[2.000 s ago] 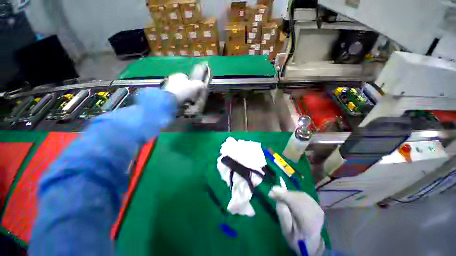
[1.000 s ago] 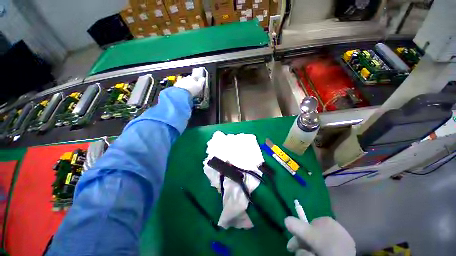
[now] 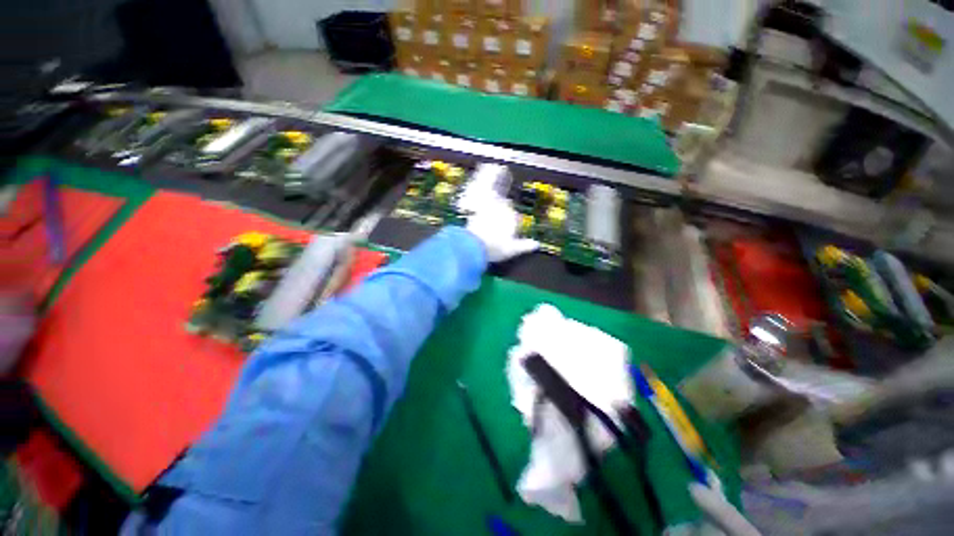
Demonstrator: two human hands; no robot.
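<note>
My left hand point(image 3: 500, 225), in a white glove, reaches over the conveyor with its fingers on the pale block of a power board point(image 3: 434, 191). Blur hides the exact finger contact. Another power board point(image 3: 570, 222) lies just right of it on the conveyor. My right hand point(image 3: 685, 529) is blurred and almost wholly cut off at the bottom edge. A white, pen-like shape point(image 3: 720, 507) shows beside it; whether it is held is unclear. A third power board point(image 3: 251, 285) lies on the red mat point(image 3: 115, 345).
A black brush point(image 3: 560, 387) lies on a crumpled white cloth point(image 3: 602, 356). A yellow-and-blue pen-like stick point(image 3: 675, 417), a pump bottle point(image 3: 766, 340) and a thin dark stick point(image 3: 483, 440) are nearby. More boards point(image 3: 314, 162) sit farther left on the conveyor. White machines stand at right.
The view has swung left. My left hand is now on a board with another board to its right; one second ago it was on the rightmost board left of the gap. My right hand has dropped mostly out of view.
</note>
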